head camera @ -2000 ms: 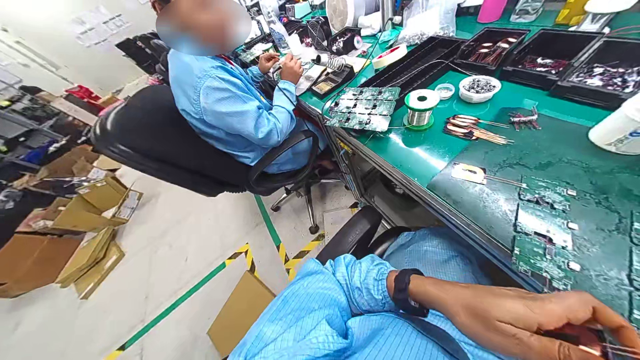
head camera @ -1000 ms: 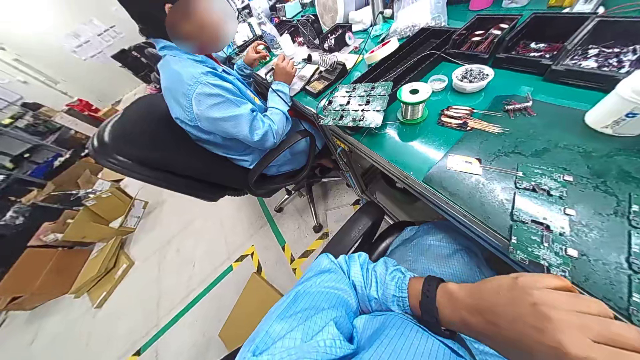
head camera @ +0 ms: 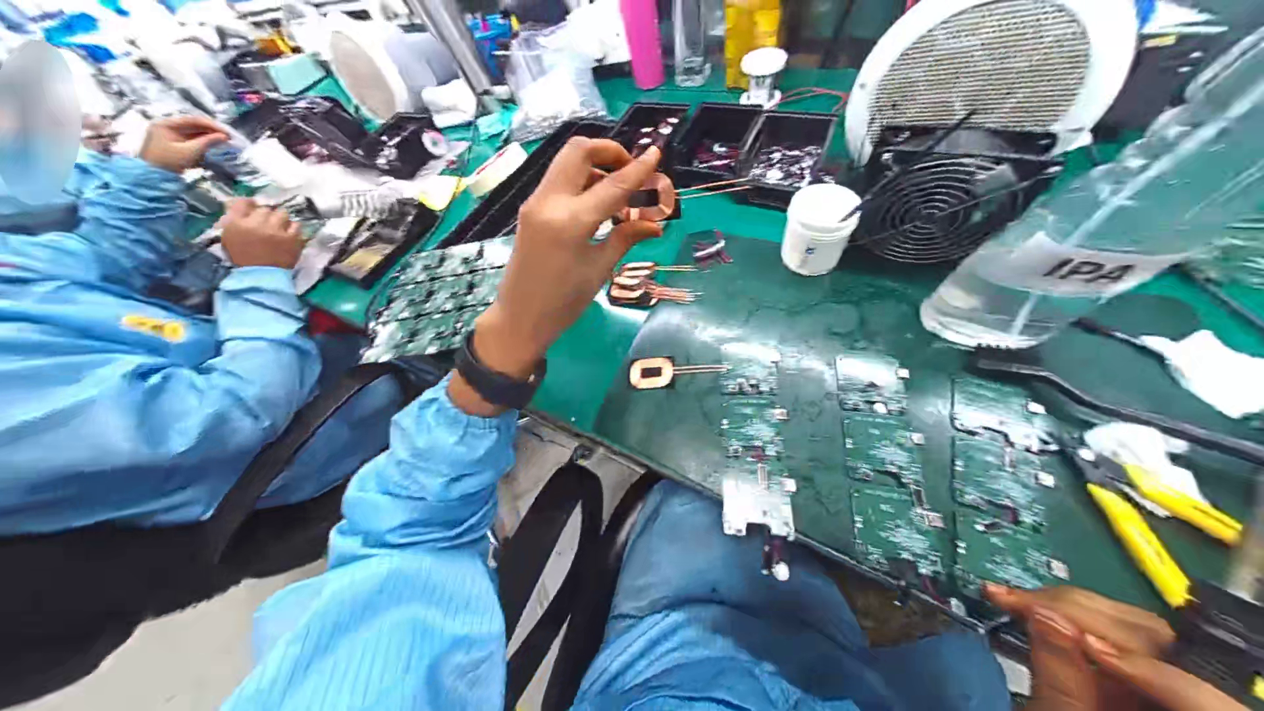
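My left hand (head camera: 573, 232), raised over the bench, pinches a copper wire coil (head camera: 654, 197) with two long leads. Below it, more copper coils (head camera: 642, 286) lie in a small pile, and a single coil (head camera: 652, 372) rests on the dark green mat beside the first column of circuit boards (head camera: 755, 434). Two further columns of green circuit boards, the middle one (head camera: 889, 454) and the right one (head camera: 999, 484), lie on the mat. At the front edge, near the right column's lower end, is my right hand (head camera: 1096, 632); whether it holds something cannot be told.
Yellow-handled cutters (head camera: 1141, 543), a clear bottle (head camera: 1066, 237), a white tub (head camera: 820, 229) and a black fan (head camera: 933, 207) stand or lie at the right. Black parts bins (head camera: 798, 158) are behind. At the left a co-worker's hands (head camera: 262, 233) work near a panel of boards (head camera: 439, 296).
The view has swung far to the right. My left hand, earlier low over the bench's front edge, is now raised with a coil in its fingers. My right hand has come into view.
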